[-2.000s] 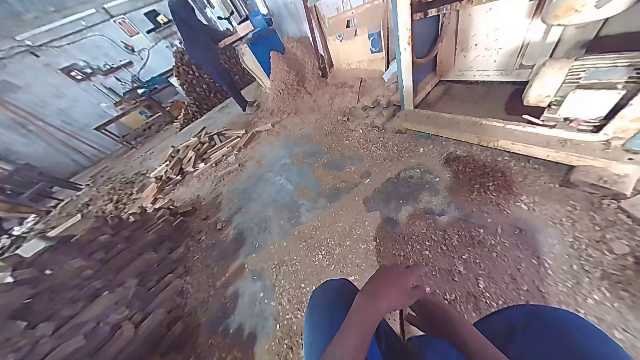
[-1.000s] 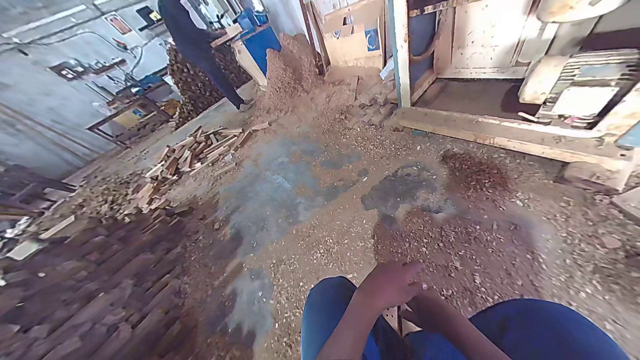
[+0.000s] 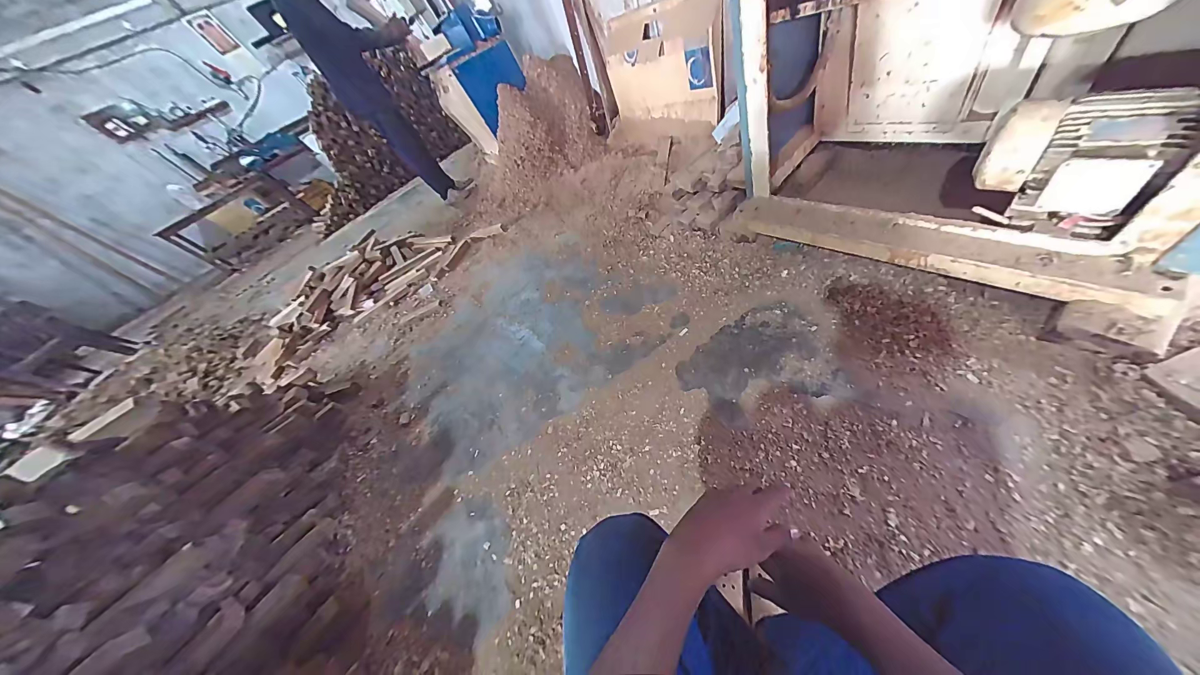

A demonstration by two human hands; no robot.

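Observation:
My left hand [image 3: 736,530] rests between my knees, its fingers touching or overlapping those of my right hand [image 3: 802,572]. The fingers are blurred, so whether either hand grips something cannot be made out. Just below the hands, a small pale piece [image 3: 733,591] with a dark, thin edge beside it shows between my legs; its kind is unclear. Blue trousers [image 3: 1012,609] cover my spread knees on both sides of the hands. Sawdust and wood chips [image 3: 844,469] lie on the floor beyond them.
Stacked wood blocks [image 3: 206,525] fill the lower left, with loose wood offcuts [image 3: 366,281] behind. A sawdust heap [image 3: 548,122] stands near a blue machine [image 3: 483,80], where a person [image 3: 361,84] stands. A machine frame [image 3: 937,244] with a motor [image 3: 1097,169] is at upper right.

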